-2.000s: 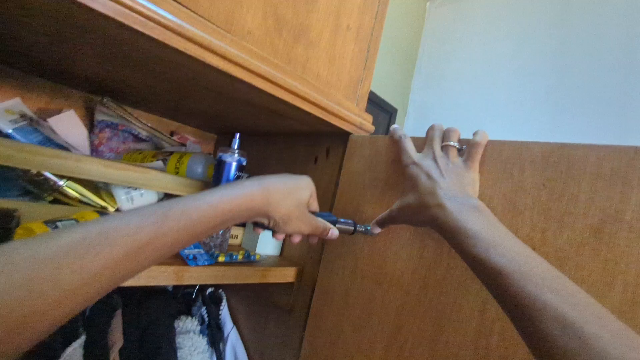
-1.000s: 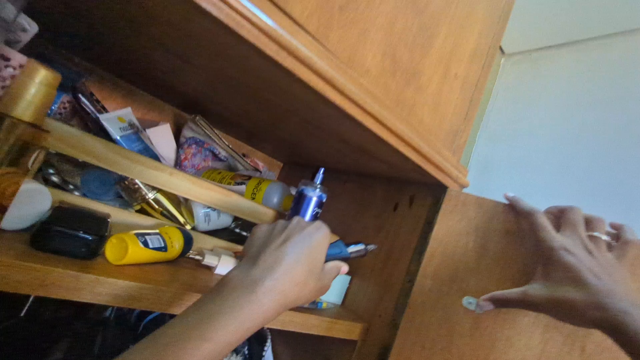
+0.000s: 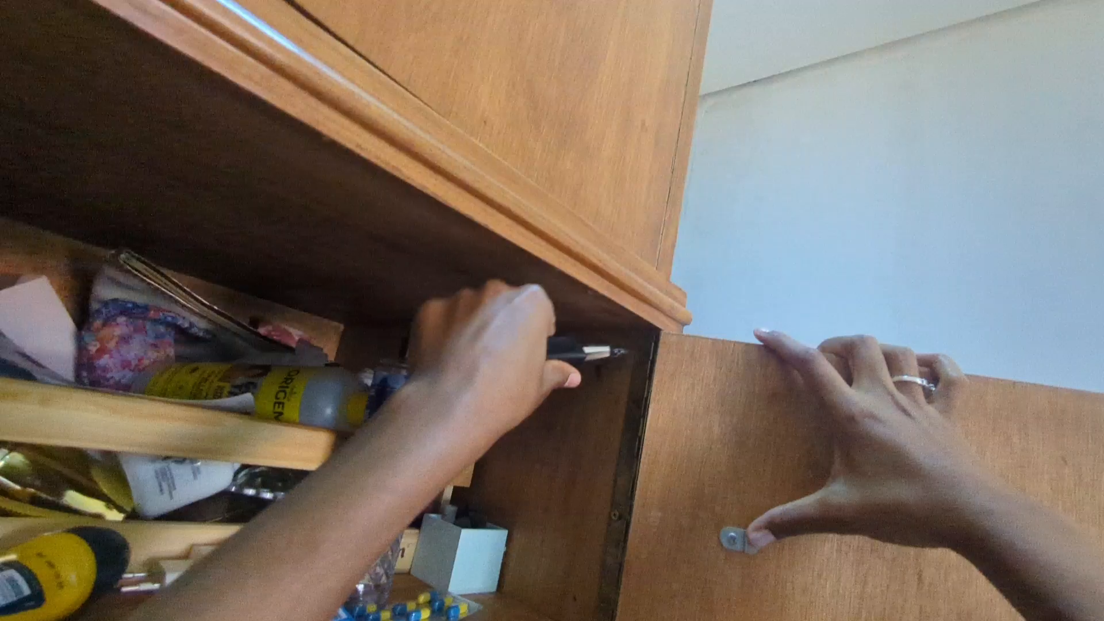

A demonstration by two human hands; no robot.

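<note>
My left hand (image 3: 487, 358) is closed around a dark-handled tool with a metal tip, perhaps a screwdriver (image 3: 591, 352). The tip points right at the cabinet's inner side wall (image 3: 561, 466), near its front edge; whether it touches is unclear. My right hand (image 3: 888, 440) is spread on the wooden door panel (image 3: 690, 466), its fingers over the top edge. Its thumb rests against a small metal plate (image 3: 733, 539) fixed to the panel.
Left of the side wall, the shelf holds a yellow-labelled bottle (image 3: 293, 395), a yellow container with a dark cap (image 3: 60, 569), a small pale box (image 3: 460, 552) and blister-packed capsules (image 3: 423, 608). A wooden rail (image 3: 164, 427) crosses the shelf. The moulded ledge (image 3: 517, 216) overhangs my left hand.
My left hand has moved with the tool from beside the door panel to the upper inner side wall. My right hand remains at the panel's top edge. The view has shifted.
</note>
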